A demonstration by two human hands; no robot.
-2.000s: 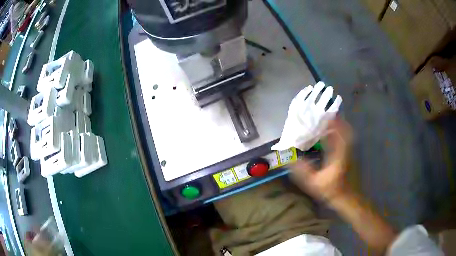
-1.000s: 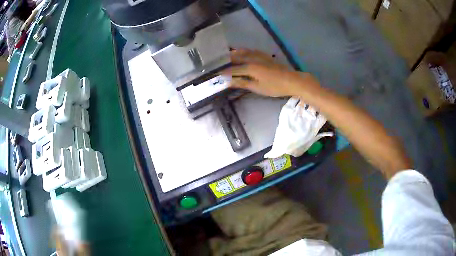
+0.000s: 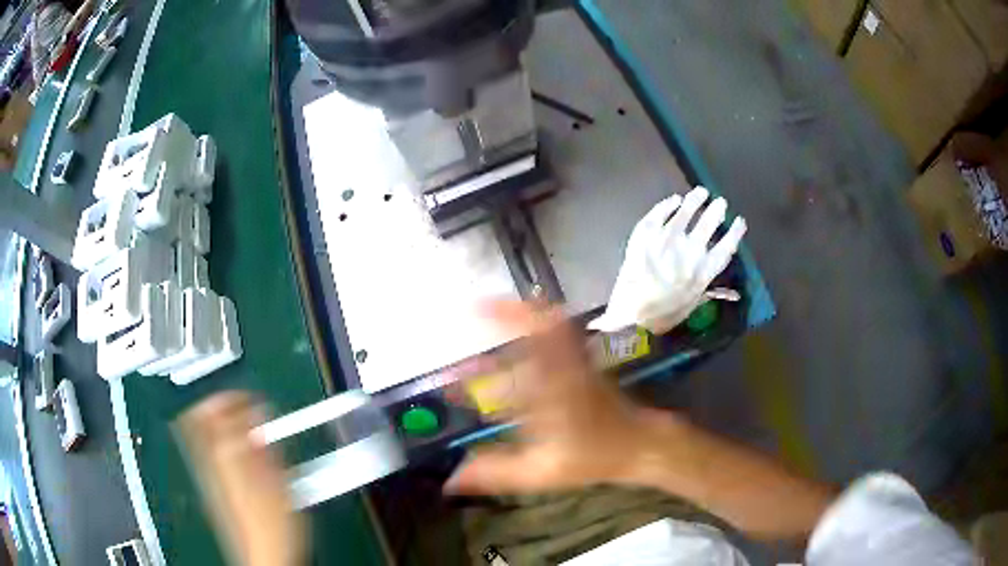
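My left hand (image 3: 245, 475), blurred, grips a white plastic housing (image 3: 345, 469) by its left end at the press's front left corner. My right hand (image 3: 564, 409), blurred, is over the front panel with its fingers apart and nothing visible in it. A white housing (image 3: 484, 184) sits edge-on in the dark fixture (image 3: 455, 221), under the silver-grey horn (image 3: 464, 144). The slotted clamp bar (image 3: 522, 249) runs from the fixture towards me. My right hand hides the red stop button.
White housings (image 3: 144, 276) are heaped on the green worktop (image 3: 260, 343). Small parts lie on the dark belt (image 3: 94, 426) at left. A white glove (image 3: 669, 265) lies by the right green button (image 3: 703, 317). The left green button (image 3: 420, 420) is beside the held housing. Cardboard boxes (image 3: 912, 77) stand at right.
My right hand has moved from the part in the fixture back to the front panel. My left hand has come from the lower left towards the press with the white housing. The view has shifted slightly.
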